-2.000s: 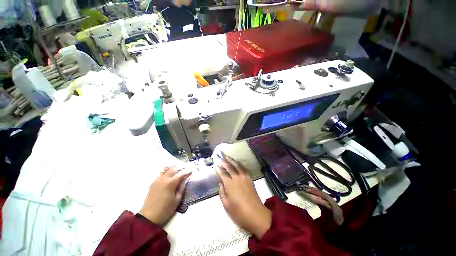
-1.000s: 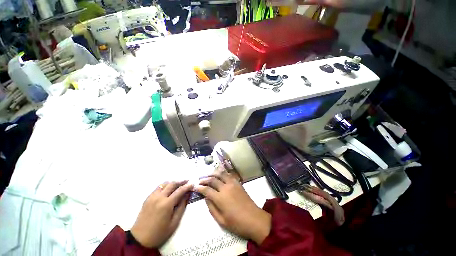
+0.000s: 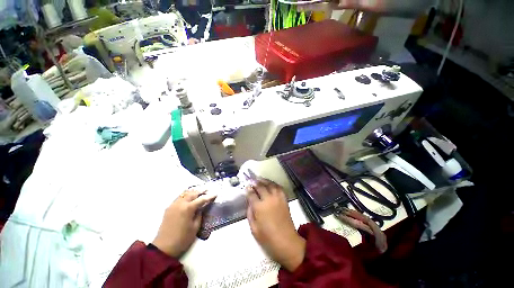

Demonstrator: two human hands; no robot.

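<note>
A white fabric piece (image 3: 228,194) lies under the needle area of the white sewing machine (image 3: 242,129), washed out against the bright bed. My left hand (image 3: 185,219) rests at its left side, fingertips on the cloth. My right hand (image 3: 272,216) is at its right side, fingers bent near the presser foot, with slim snips or tweezers (image 3: 249,175) at the fingertips. Whether the fingers pinch the cloth is hard to tell. The dark needle plate (image 3: 225,216) shows between my hands. The needle tip is not distinct.
White cloth (image 3: 101,185) covers the table at left, with a teal scrap (image 3: 111,135) on it. A smartphone (image 3: 317,179), black shears (image 3: 375,197) and a dark pen-like tool (image 3: 308,206) lie right. A red box (image 3: 315,48) stands behind. A person's blurred arm (image 3: 389,5) shows at top.
Since one second ago, my hands have moved apart and up toward the needle, uncovering the dark plate. One second ago they were close together nearer the table's front edge.
</note>
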